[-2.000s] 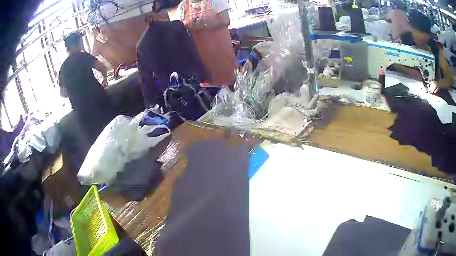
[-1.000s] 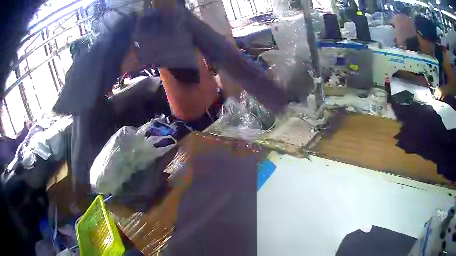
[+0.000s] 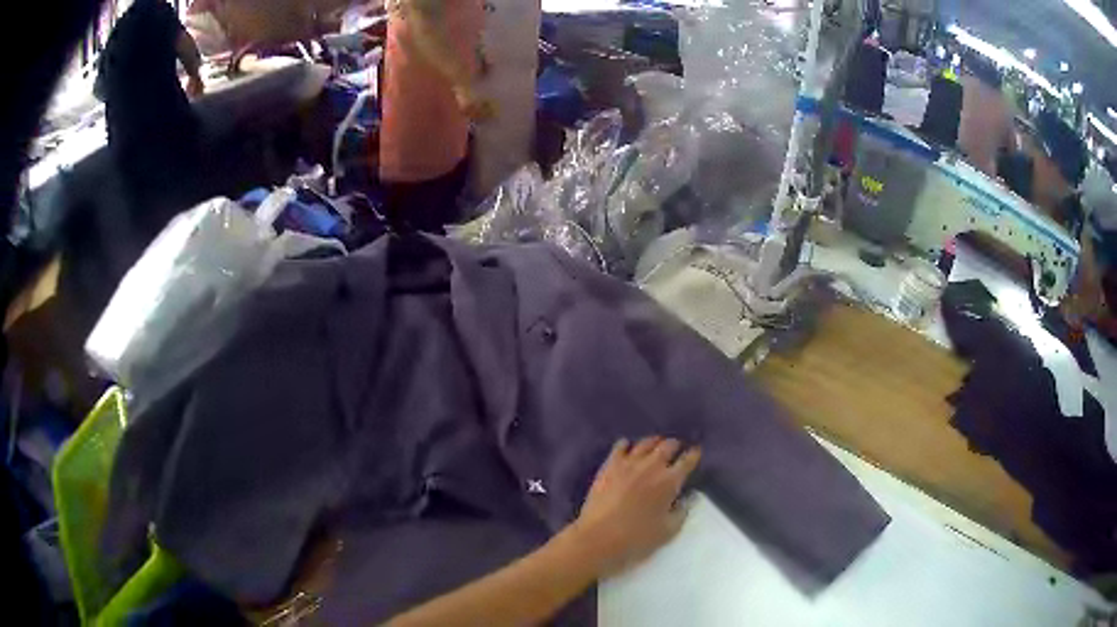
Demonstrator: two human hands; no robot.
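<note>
A dark grey jacket (image 3: 588,355) lies spread over the table, its collar away from me, its front with lapels and buttons facing up. One sleeve reaches right over the white table top (image 3: 735,563). A small white mark shows near its lower front. My left hand (image 3: 637,496) rests on the jacket beside that sleeve, palm down, fingers slightly bent and apart. Its forearm comes from the bottom edge. My right hand is not in view. A flat grey cloth (image 3: 429,570) shows below the jacket at the bottom edge.
A yellow-green basket (image 3: 88,521) stands at left, partly covered by the jacket. A white plastic bag (image 3: 178,294) is behind it. Clear plastic (image 3: 588,184) lies behind the jacket. Dark cloth (image 3: 1011,429) hangs over the brown surface (image 3: 876,380). A white sewing machine (image 3: 980,202) is behind.
The jacket, earlier a blurred dark shape raised in the air, now lies on the table. My left hand has come into view on it. The view has shifted and tilted.
</note>
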